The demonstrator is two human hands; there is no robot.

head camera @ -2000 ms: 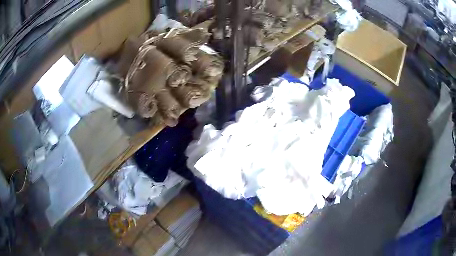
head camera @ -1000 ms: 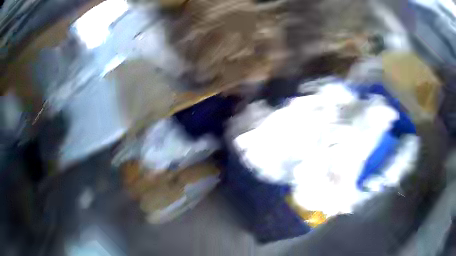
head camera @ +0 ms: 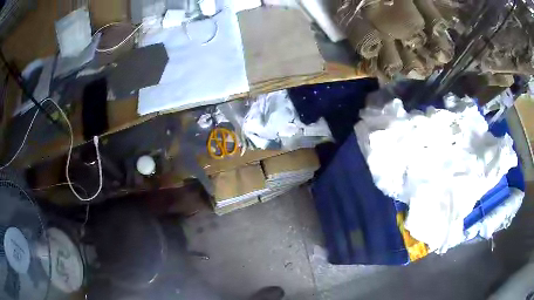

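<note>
No hand shows in the view. Nearest in front is a blue bin [head camera: 357, 205] on the floor at the right, heaped with crumpled white pieces [head camera: 436, 155]. A yellow-orange item [head camera: 414, 240] shows at its front edge. Orange-handled scissors [head camera: 222, 143] are on the lower shelf, left of a loose white heap [head camera: 272, 120]. Stacks with brown tops and white edges [head camera: 240, 186] are below them.
The upper shelf holds a large white sheet [head camera: 196, 64], a beige sheet [head camera: 280, 47] and brown tied rolls [head camera: 398, 35]. A white cord [head camera: 70, 152] hangs off its edge. A standing fan [head camera: 20, 246] and a round dark stool [head camera: 126, 243] are at lower left.
The view has swung left. The blue bin and brown rolls now lie farther right; the fan, stool and hanging cord have come into view. The picture is sharper than one second ago.
</note>
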